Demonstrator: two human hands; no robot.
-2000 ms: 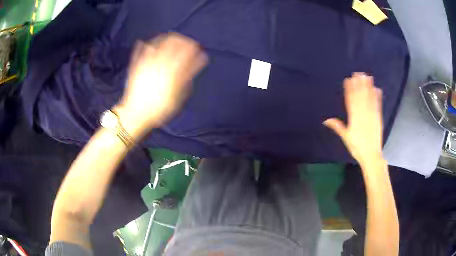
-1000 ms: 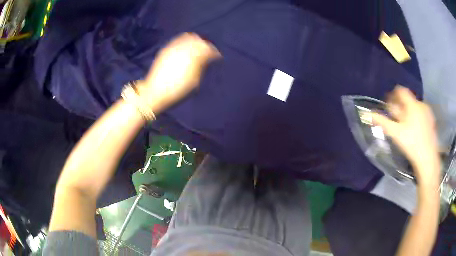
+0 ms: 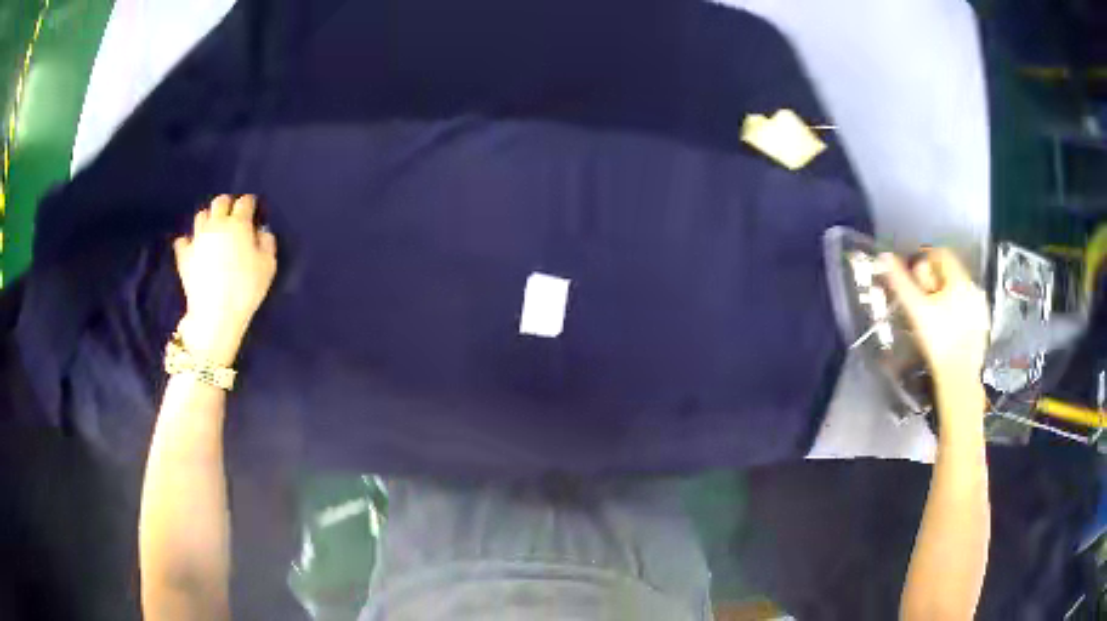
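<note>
A dark navy jacket [image 3: 401, 291] lies spread over the ironing table, its shinier lining facing up below a darker outer band. A white label [image 3: 545, 305] sits on the lining, and a cream paper tag [image 3: 785, 138] lies near the upper right. My left hand [image 3: 227, 269] rests on the garment's left part, fingers slightly apart, holding nothing I can make out. My right hand [image 3: 941, 318] grips the handle of the steam iron [image 3: 872, 297], which is at the garment's right edge. The iron is partly hidden by my hand and somewhat blurred.
The pale ironing table [image 3: 917, 121] shows along the right and at the upper left. A square metal iron rest [image 3: 1020, 309] is right of the iron. Dark garments [image 3: 801, 534] hang at the near side. Green floor [image 3: 61, 146] shows at the left.
My right hand has gone from the cloth to the iron and holds it at the garment's right edge. My left hand has moved left and down. The label appears lower in view.
</note>
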